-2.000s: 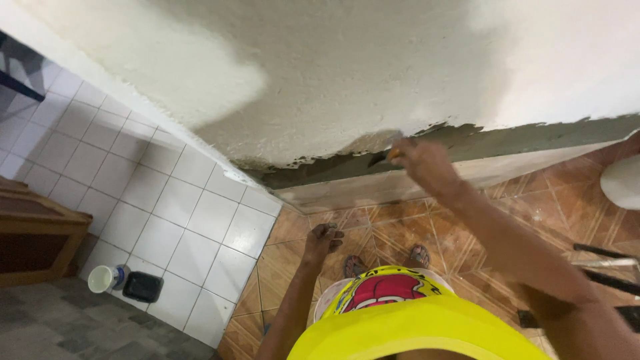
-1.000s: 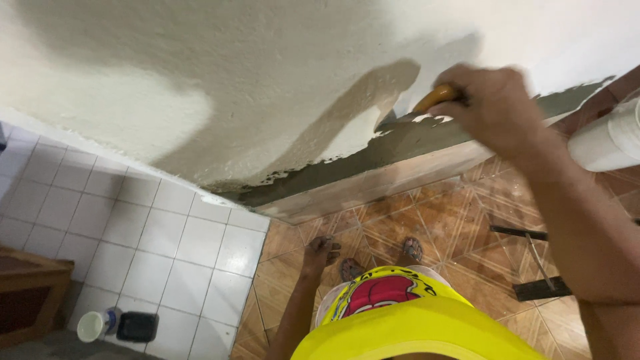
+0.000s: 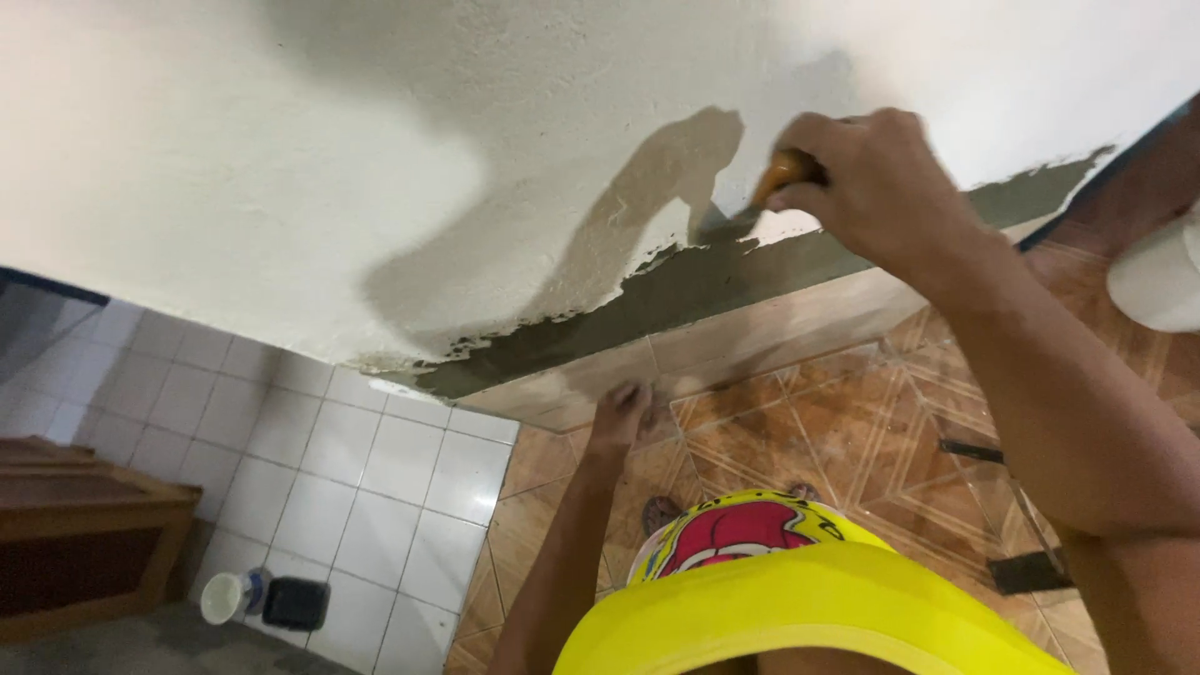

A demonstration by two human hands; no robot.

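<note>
My right hand (image 3: 872,187) grips the orange-brown handle of a trowel or putty knife (image 3: 786,176); its blade, partly blurred, meets the white wall (image 3: 375,169) at the upper edge of a band of wet grey mortar (image 3: 675,281). That band runs along the wall's base, just above a row of pale skirting tiles (image 3: 600,375). Low on the left, my left hand (image 3: 626,405) hangs near these tiles with its fingers partly curled; whether it touches them or holds anything is not clear.
A white bucket (image 3: 1158,272) stands at the right, with a dark metal frame (image 3: 1031,572) below it on the brown tiled floor. Left, a wooden cabinet (image 3: 94,534), a white tub (image 3: 222,598) and a black tray (image 3: 296,603) are by the white tiles. My feet show beneath me.
My right hand, with the tool, has moved rightward along the mortar band since two seconds ago. My left hand has come up nearer the skirting tiles.
</note>
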